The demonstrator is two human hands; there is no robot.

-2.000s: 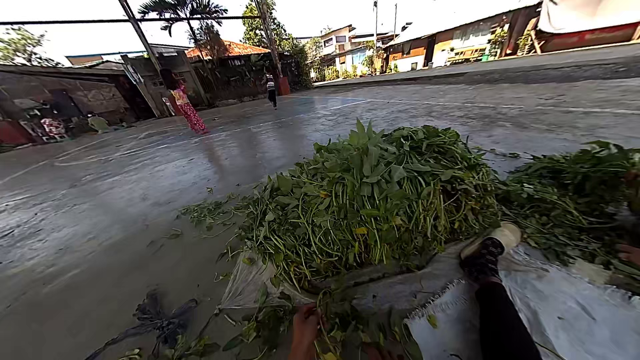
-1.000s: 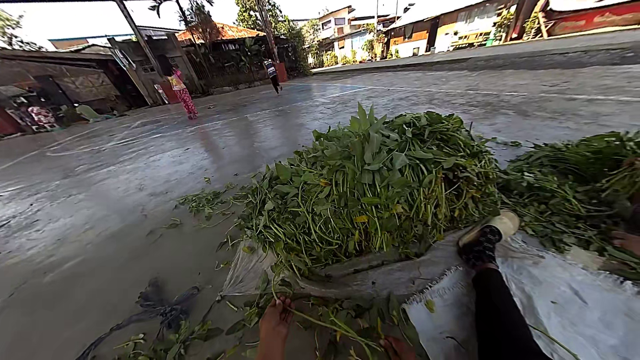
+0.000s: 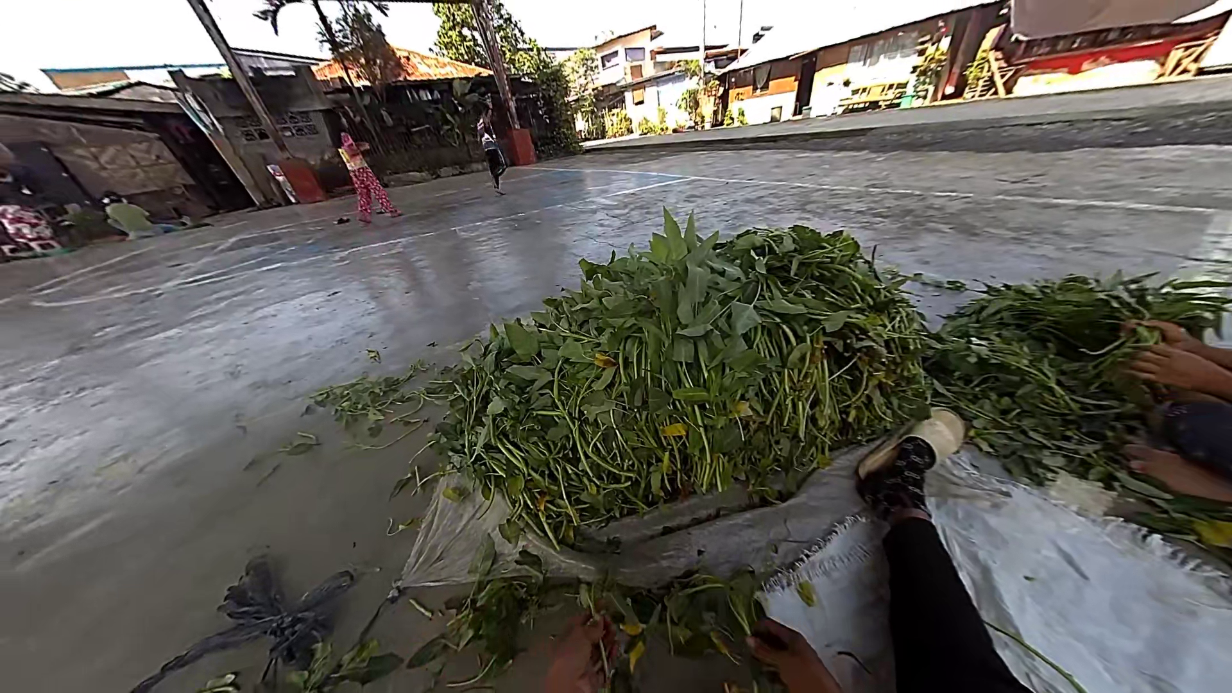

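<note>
A large heap of leafy green stalks (image 3: 693,375) lies on a pale woven plastic sheet (image 3: 1039,577). At the bottom edge, below the heap, my left hand (image 3: 580,654) is partly cut off and blurred among loose leaves. My right hand (image 3: 791,656), with fingers bent, is at the right end of the same loose leafy stems (image 3: 693,616), touching them. Whether either hand grips a stem is hard to tell. My outstretched leg in black (image 3: 938,606), with a sock and a light shoe, rests on the sheet right of the heap.
At the right edge, another person's hands (image 3: 1169,356) hold stalks over a second green pile (image 3: 1039,375). A knotted dark plastic strip (image 3: 284,611) lies on the concrete at lower left. Scattered leaves (image 3: 371,395) lie left of the heap. Several people are in the distance.
A second ago a long stem stretched between my hands; it no longer shows there. My left hand is lower in view. The other person's hands have come into fuller view at the right.
</note>
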